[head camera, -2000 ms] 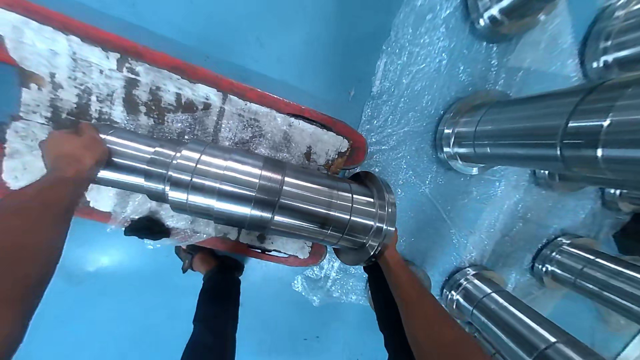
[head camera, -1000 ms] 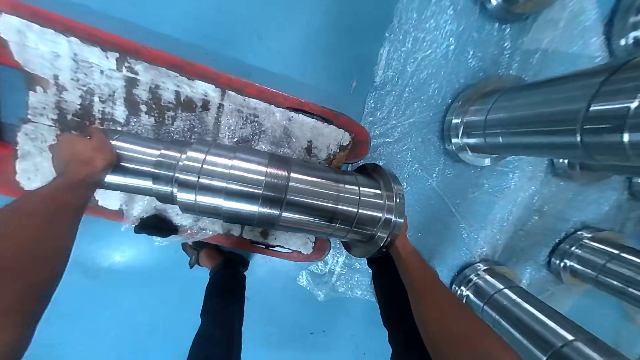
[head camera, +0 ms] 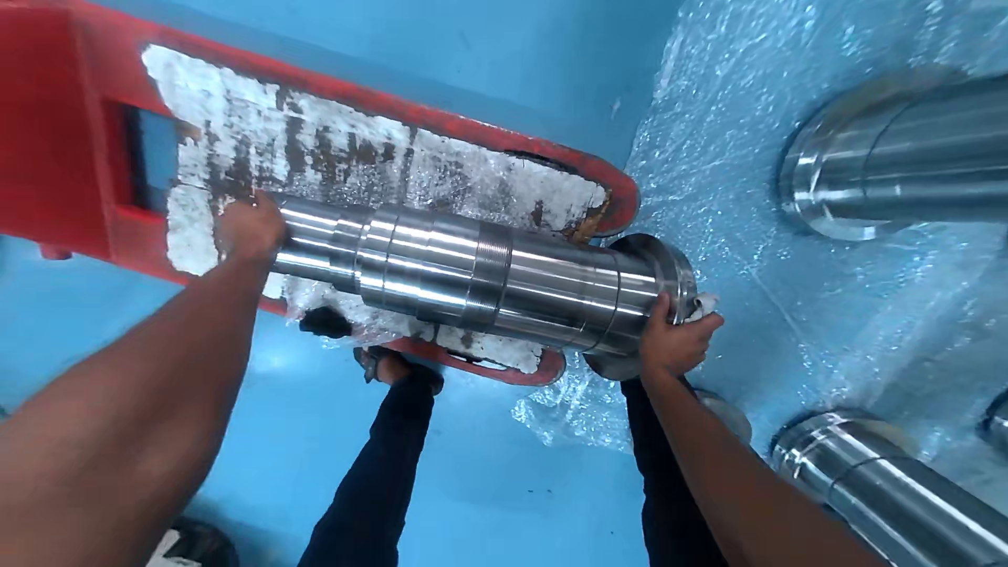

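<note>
A stepped, flanged metal shaft [head camera: 441,272] lies at a slant over the worn white covering [head camera: 339,157] on the red forks of a pallet truck [head camera: 441,118]. My left hand [head camera: 250,227] grips its narrow end, fingers partly hidden. At the other end, past the fork tips, my right hand [head camera: 679,337] is on the rim of the flange [head camera: 669,276], with a small piece of white cloth or paper [head camera: 703,307] by its fingers. A threaded band runs around the shaft's middle.
Several similar metal shafts [head camera: 937,157] stand at the right on clear plastic wrap [head camera: 732,142] over the blue floor. My legs [head camera: 378,465] are below the forks. A black object [head camera: 325,322] lies at the near fork's edge. A dark round object [head camera: 193,543] is at the bottom left.
My right hand has come from beneath the flange, where it was mostly hidden, onto its near side and rim. The view has shifted left, showing more of the red truck.
</note>
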